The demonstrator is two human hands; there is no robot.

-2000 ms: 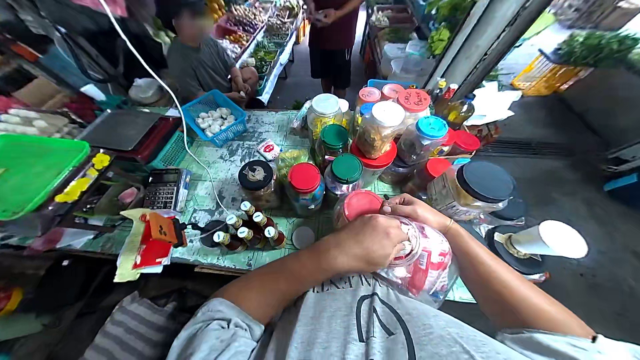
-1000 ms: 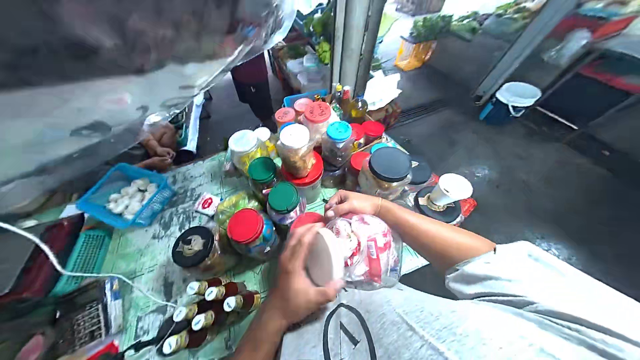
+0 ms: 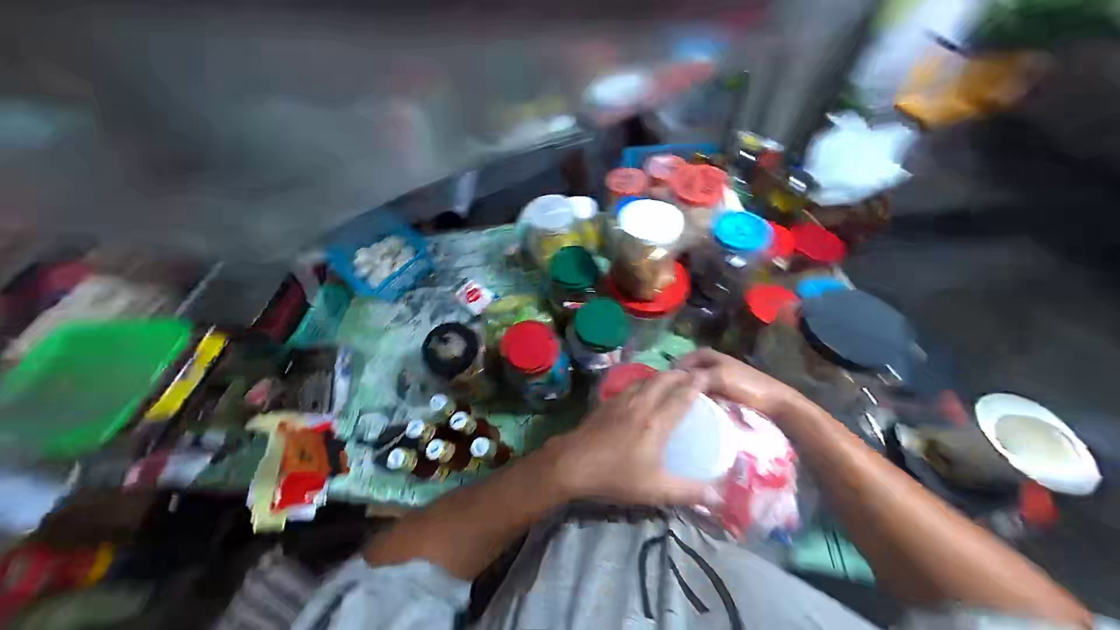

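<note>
At the front edge of the table, a clear jar (image 3: 761, 472) of red-and-white wrapped packets lies tilted against my body. My left hand (image 3: 634, 437) is closed around a white round lid (image 3: 697, 442) at the jar's mouth. My right hand (image 3: 735, 381) rests on the upper side of the jar, its fingertips near my left fingers; blur hides its exact grip. Just beyond the hands stand a jar with a red lid (image 3: 626, 381), a green-lidded jar (image 3: 602, 325) and another red-lidded jar (image 3: 530, 347).
Small brown bottles with pale caps (image 3: 440, 450) stand left of my arm. More lidded jars crowd the table beyond, including a large one with a dark lid (image 3: 856, 329) at right. A blue basket (image 3: 407, 282) holds white items. A green tray (image 3: 92, 385) lies far left.
Two seconds ago no white lid showed in my left hand; one second ago it was held at the jar's mouth, as now. The view has swung and is blurred.
</note>
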